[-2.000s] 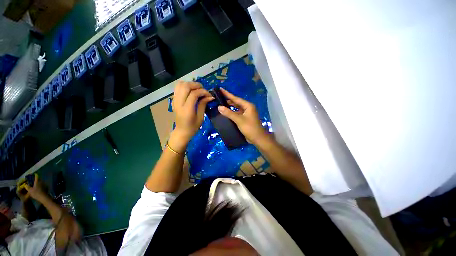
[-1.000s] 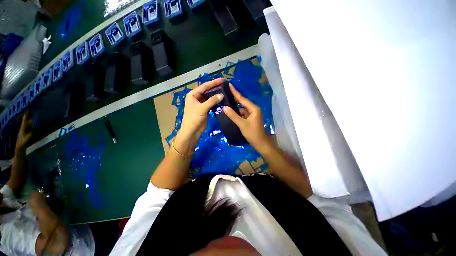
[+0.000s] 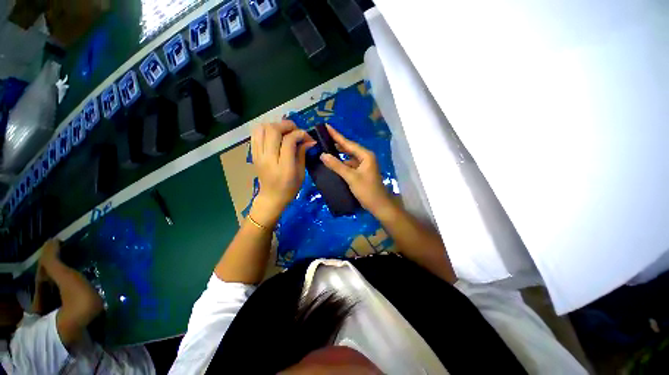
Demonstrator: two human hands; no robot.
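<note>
A long black device housing point(image 3: 336, 192) is held tilted over the blue film pile, its head end away from me. My right hand point(image 3: 358, 171) grips its head end from the right, thumb on top. My left hand point(image 3: 277, 160) is at the left of the head end, fingers bent and fingertips close together at its edge; whether they pinch film is too small to tell. Shiny blue film scraps point(image 3: 297, 231) lie under the housing on tan cardboard point(image 3: 238, 176).
Black housings point(image 3: 221, 95) and blue frame parts point(image 3: 175, 54) stand in rows on the dark green line beyond a pale edge point(image 3: 192, 152). White sheets point(image 3: 528, 132) rise at right. A dark stick point(image 3: 162, 207) lies on the green mat. Another worker's arm point(image 3: 73, 289) is at lower left.
My left fingers have moved from lying on the housing's head to its left edge, more bent. The housings on the line have shifted slightly left in view. The neighbour's arm has drawn back.
</note>
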